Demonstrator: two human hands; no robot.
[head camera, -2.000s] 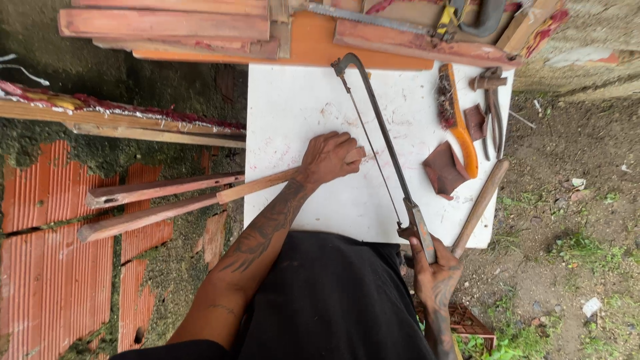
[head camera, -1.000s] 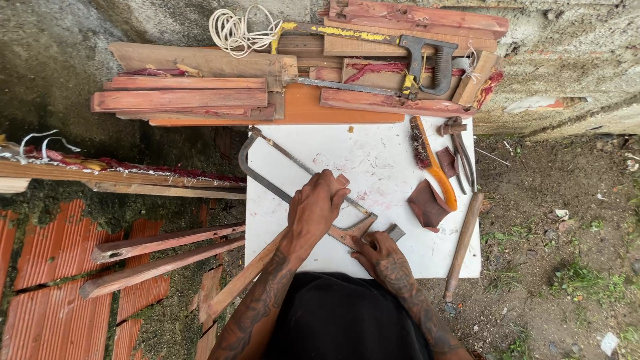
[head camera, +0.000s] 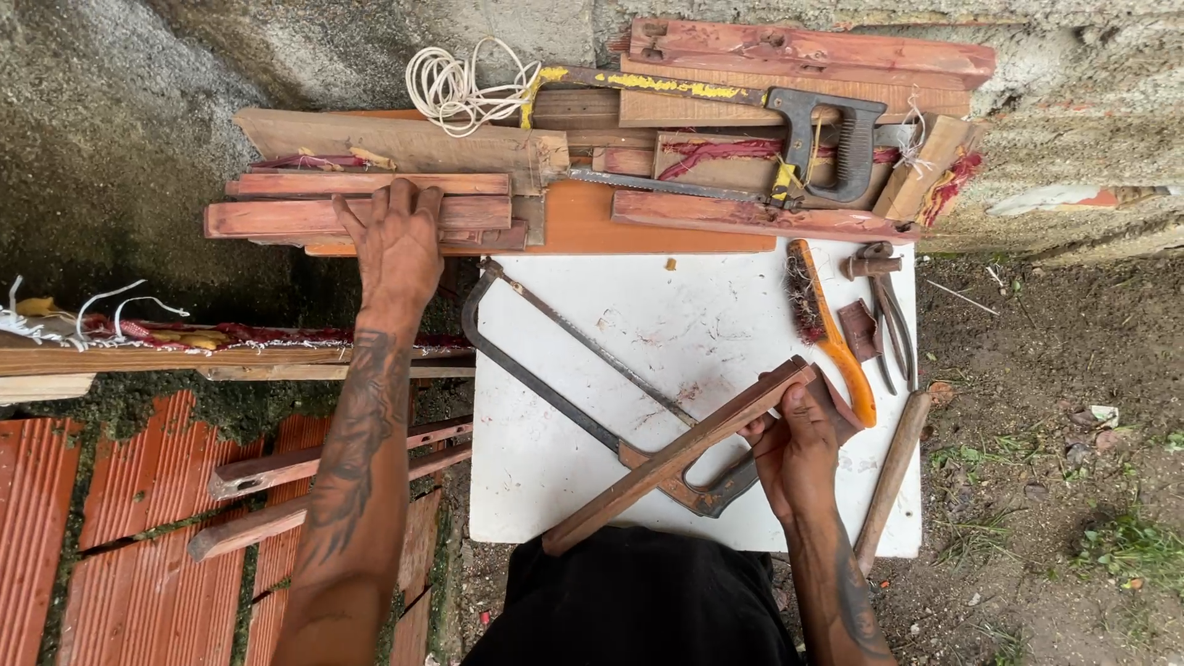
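Observation:
At the upper left, my left hand (head camera: 400, 245) rests with spread fingers on reddish wooden pieces (head camera: 268, 219); whether it grips one cannot be told. My right hand (head camera: 797, 444) holds a long wooden strip (head camera: 666, 462) by its upper end, the strip slanting down to my lap. Beneath the strip, a hacksaw (head camera: 546, 393) lies on the white board (head camera: 573, 504), its handle toward me. Right of it are an orange-handled wire brush (head camera: 837, 356), a piece of brown sandpaper (head camera: 844, 407) partly behind my right hand, metal pliers or pincers (head camera: 893, 324) and a hammer (head camera: 895, 481).
A second hacksaw (head camera: 832, 139) with yellow paint lies across wood pieces by the wall, near a coil of white cord (head camera: 462, 88). A fabric-edged wooden rail (head camera: 250, 359) and mortised wooden legs (head camera: 264, 474) stand at the left, above ribbed clay bricks (head camera: 148, 555).
My left hand has moved from the white board up to the stacked wood. The hacksaw, earlier under both hands, lies released on the board, and my right hand now holds the wooden strip.

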